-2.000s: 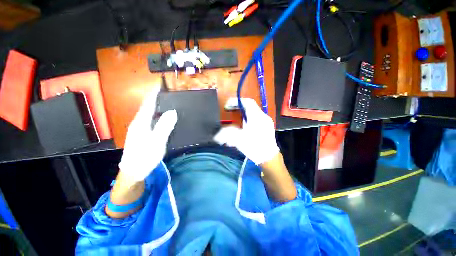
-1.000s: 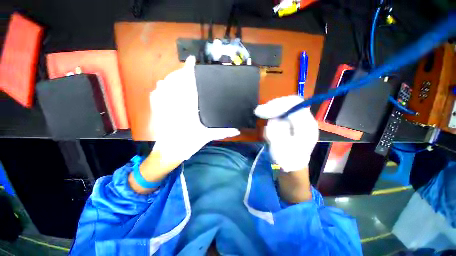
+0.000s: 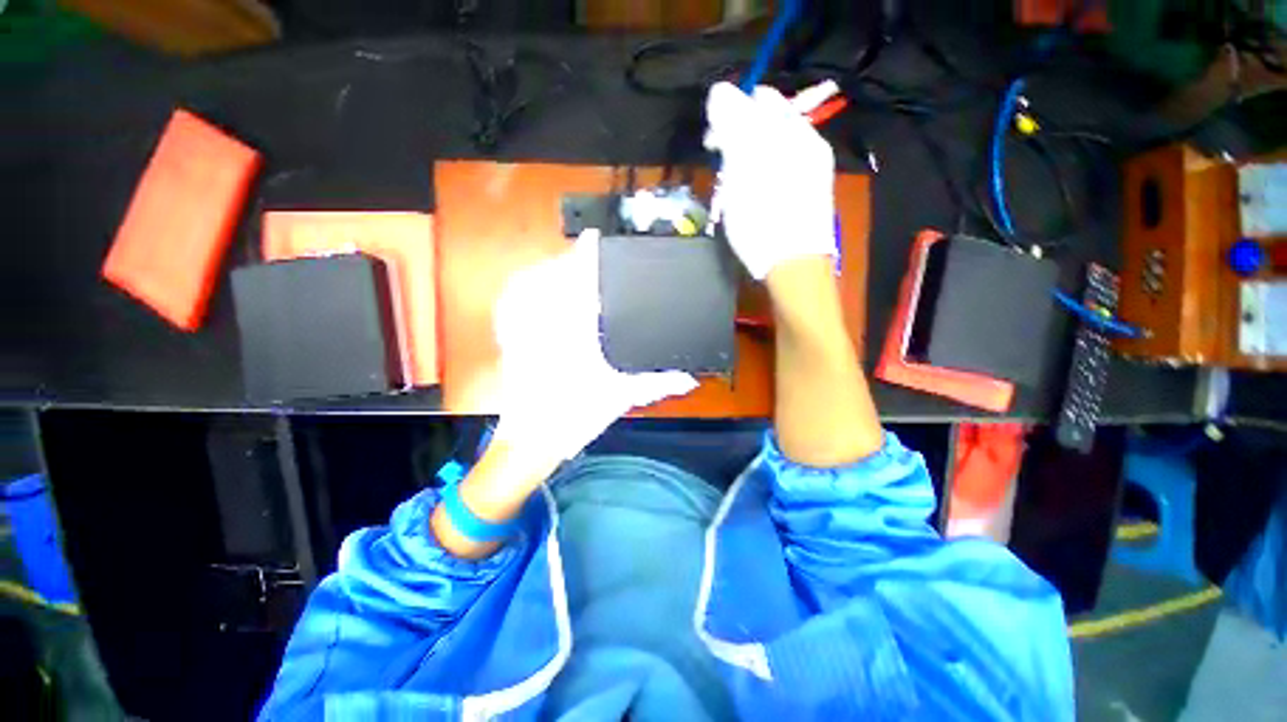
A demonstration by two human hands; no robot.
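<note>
A flat black set-top box [image 3: 668,303] lies on the orange-brown board [image 3: 473,303], its back edge against the connector block [image 3: 659,212]. My left hand [image 3: 553,339], gloved white, holds the box, palm at its left side and thumb along its front edge. My right hand [image 3: 775,184], also gloved, is above the box's back right corner. The blue cable [image 3: 771,45] runs down into my right hand, which closes around it. The cable's end is hidden by the hand. A small light piece shows beside the glove near the box corner.
Another black box [image 3: 313,327] sits on an orange-red pad at left, beside a loose pad [image 3: 184,219]. At right are a third box [image 3: 988,308] on a pad, a remote control [image 3: 1088,360] and an orange switch box [image 3: 1194,254]. AV plugs [image 3: 823,107] lie partly behind my right hand.
The box moved up the board to the connector block. My right hand went from the box's right side to its back corner, with the blue cable. The view shifted.
</note>
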